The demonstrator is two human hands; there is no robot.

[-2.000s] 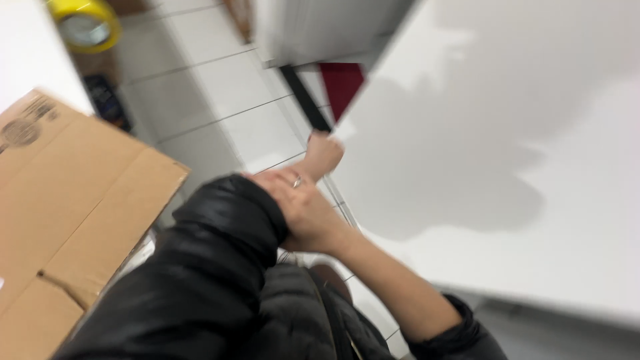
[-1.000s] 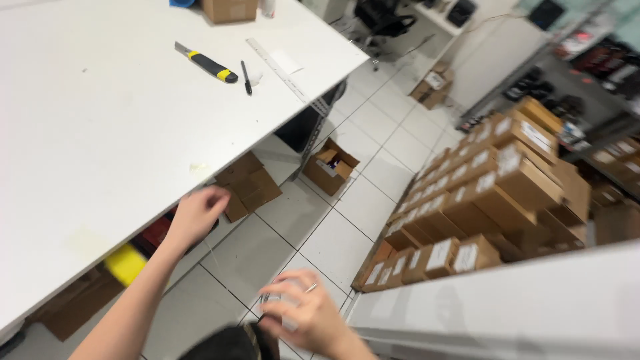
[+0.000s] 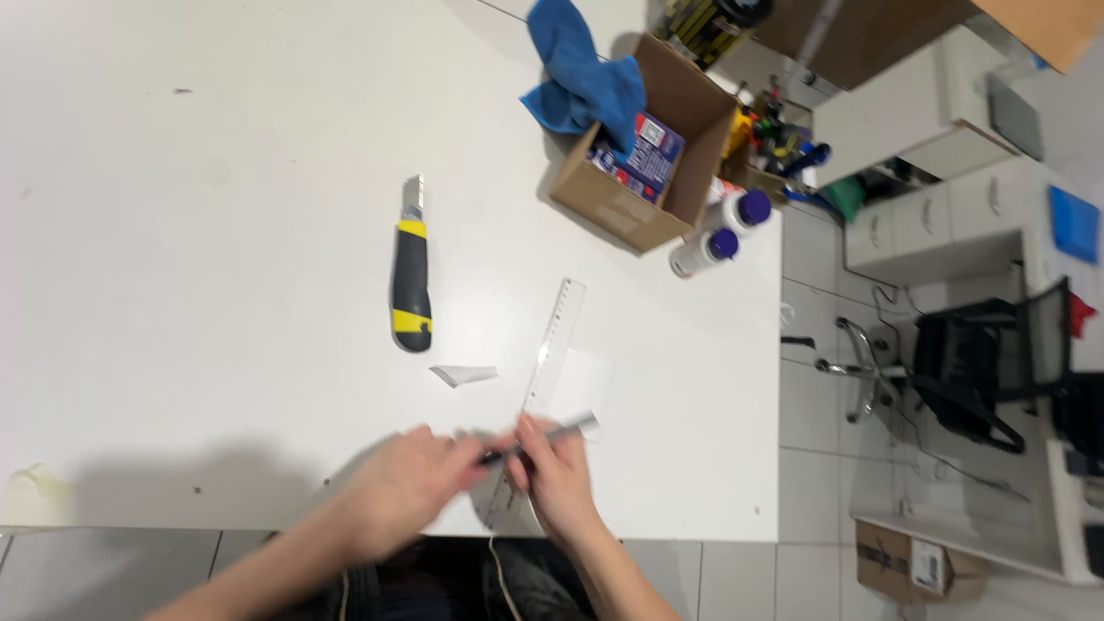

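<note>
My left hand (image 3: 410,487) and my right hand (image 3: 556,479) meet above the near edge of the white table, both on a slim pen (image 3: 573,425). The right fingers hold its middle; the left fingertips pinch its dark end, slightly blurred. Under the hands lies a clear ruler (image 3: 552,341), partly covered, with a pale piece of paper or film (image 3: 582,384) beside it. To the left, a black-and-yellow snap-off utility knife (image 3: 411,276) lies with its blade out. A small curled scrap (image 3: 464,374) sits between knife and ruler.
A cardboard box (image 3: 617,220) with small packages and a blue cloth (image 3: 578,78) stands at the back. Beside it are white bottles with purple caps (image 3: 711,250). Beyond the table's right edge are a black office chair (image 3: 966,371) and white drawers (image 3: 923,216).
The view has swung strongly. One second ago both hands were apart, away from the pen, which lay on the table near the knife; now they are together on it.
</note>
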